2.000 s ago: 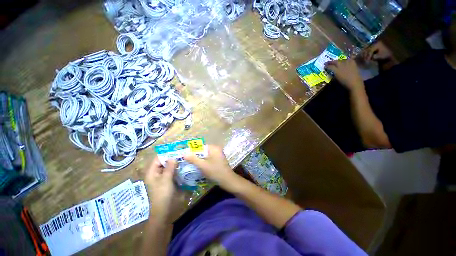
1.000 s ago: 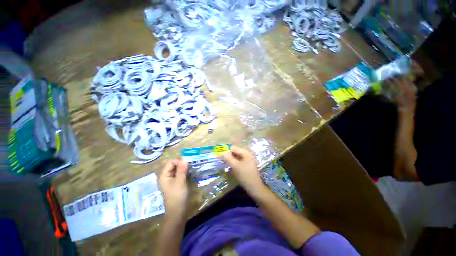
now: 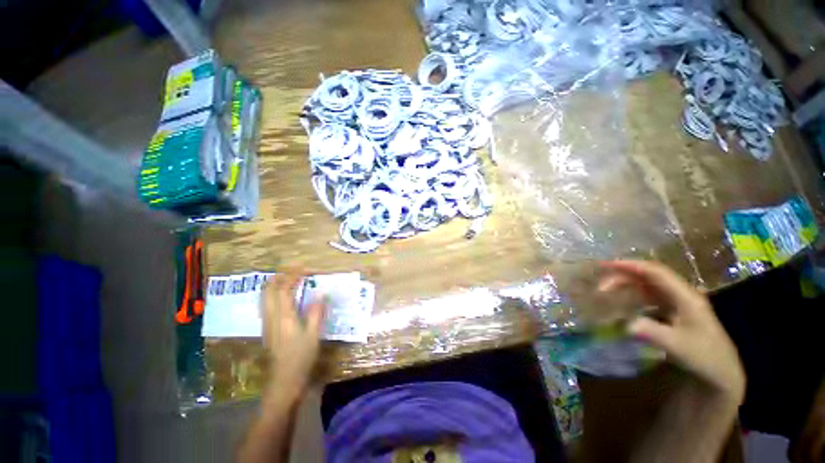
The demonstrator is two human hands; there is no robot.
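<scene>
My left hand (image 3: 291,335) is over the insert cards (image 3: 348,306), fingers spread; no card is visibly lifted. My right hand (image 3: 692,335) is at the table's front edge, thumb and fingers wide apart. A blurred teal pack (image 3: 611,353) is just below its thumb, over the carton side; whether they touch is unclear. The heap of coiled white cables (image 3: 398,154) lies in front of me. The stack of printed bags (image 3: 185,149) stands on the table's left.
An orange-red tool (image 3: 191,282) lies on a dark strip left of the cards. Clear plastic (image 3: 579,172) covers the table and part of the bulk cables (image 3: 534,36). More cables (image 3: 733,95) and teal-yellow bags (image 3: 772,233) lie at right. Finished packs (image 3: 565,398) show below the edge.
The view has turned left. My hands have parted: the left moved from the teal-yellow bag onto the cards, the right moved away to the right. The other worker's hands have left the view.
</scene>
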